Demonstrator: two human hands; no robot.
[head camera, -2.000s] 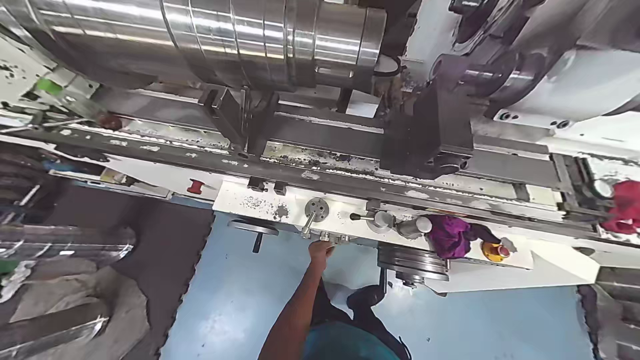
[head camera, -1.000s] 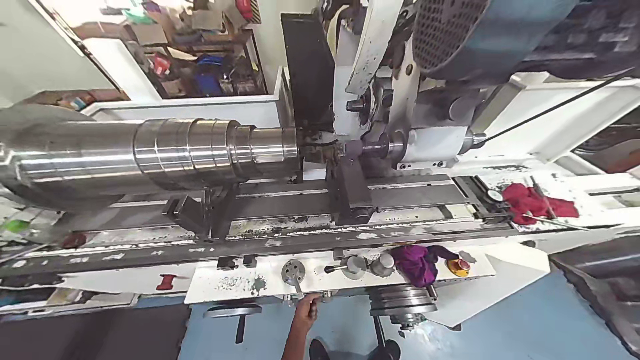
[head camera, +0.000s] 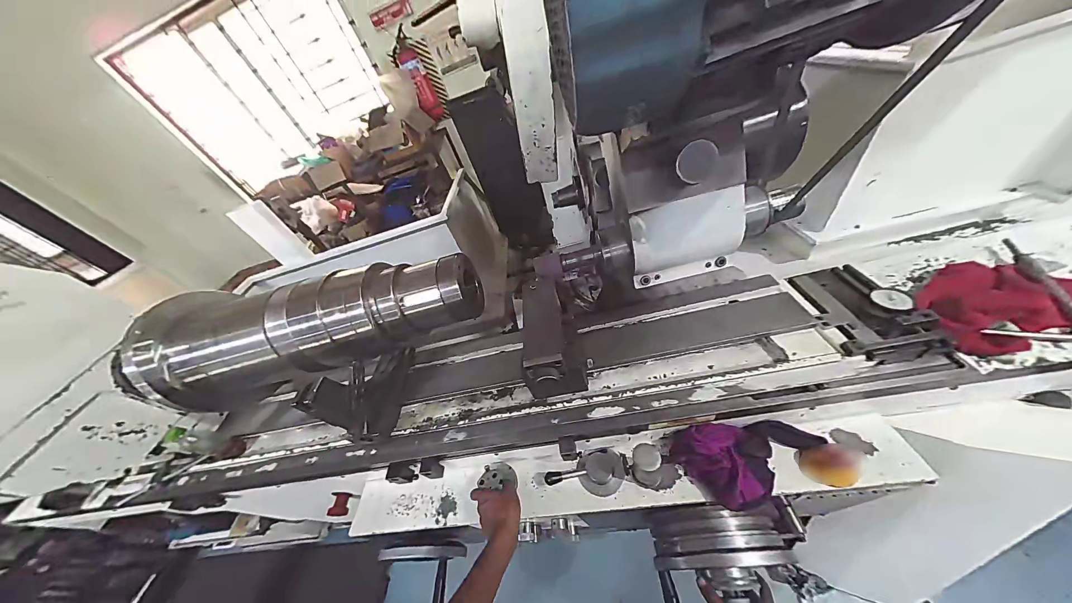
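My left hand (head camera: 498, 509) is closed at the round control knob (head camera: 497, 477) on the white front panel of a cylindrical grinding machine; its lever is hidden by the fingers. Part of what looks like my right hand (head camera: 713, 589) shows at the bottom edge, against the hub of the steel handwheel (head camera: 724, 540); its grip is hidden. Beyond the panel, a large stepped steel cylinder (head camera: 310, 322) lies over a dark rest (head camera: 360, 398). To its right stand a dark block (head camera: 548, 343) and the white-covered wheel spindle housing (head camera: 687, 213).
A purple cloth (head camera: 729, 461) and a yellow-orange round item (head camera: 829, 465) lie on the panel, right of a black-tipped lever (head camera: 565, 476). A second handwheel (head camera: 423, 553) is at lower left. A red cloth (head camera: 976, 306) and a dial gauge (head camera: 891, 300) sit at far right.
My left hand has moved up from the panel's front edge to the round knob, where the lever had been visible. The view has tilted up strongly.
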